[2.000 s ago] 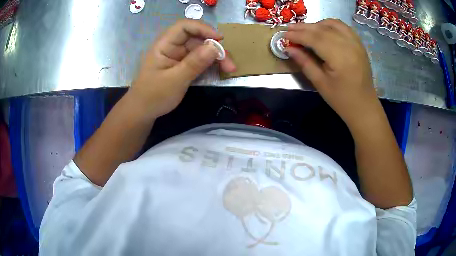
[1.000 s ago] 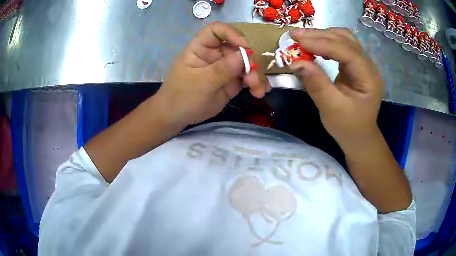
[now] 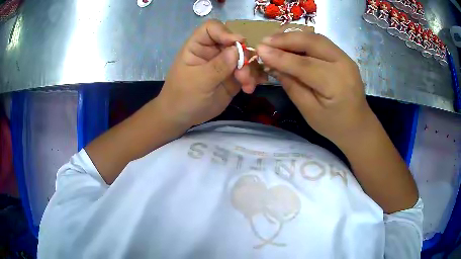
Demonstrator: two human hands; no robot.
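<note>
My left hand (image 3: 204, 71) pinches a white base (image 3: 240, 54) on edge, with small red parts on its right face. My right hand (image 3: 313, 76) holds a doll figure (image 3: 254, 56), mostly hidden by the fingers. Its pale legs point left and meet or nearly meet the red parts; whether they are joined I cannot tell. Both hands are over the near edge of the brown cardboard pad (image 3: 247, 31). The rim of the white dish (image 3: 293, 31) shows just behind my right hand.
A heap of red-haired figures (image 3: 285, 10) lies behind the cardboard on the steel table (image 3: 126, 45). Loose white bases (image 3: 202, 7) lie at back left. Rows of finished figurines (image 3: 404, 28) stand at right, near a blue tool (image 3: 450, 63). Blue-rimmed trays (image 3: 93, 121) are below the table edge.
My right hand has lifted the figure from the dish and moved left, bringing its legs to the base. My left hand has moved right from the cardboard's left side, turning the base on edge.
</note>
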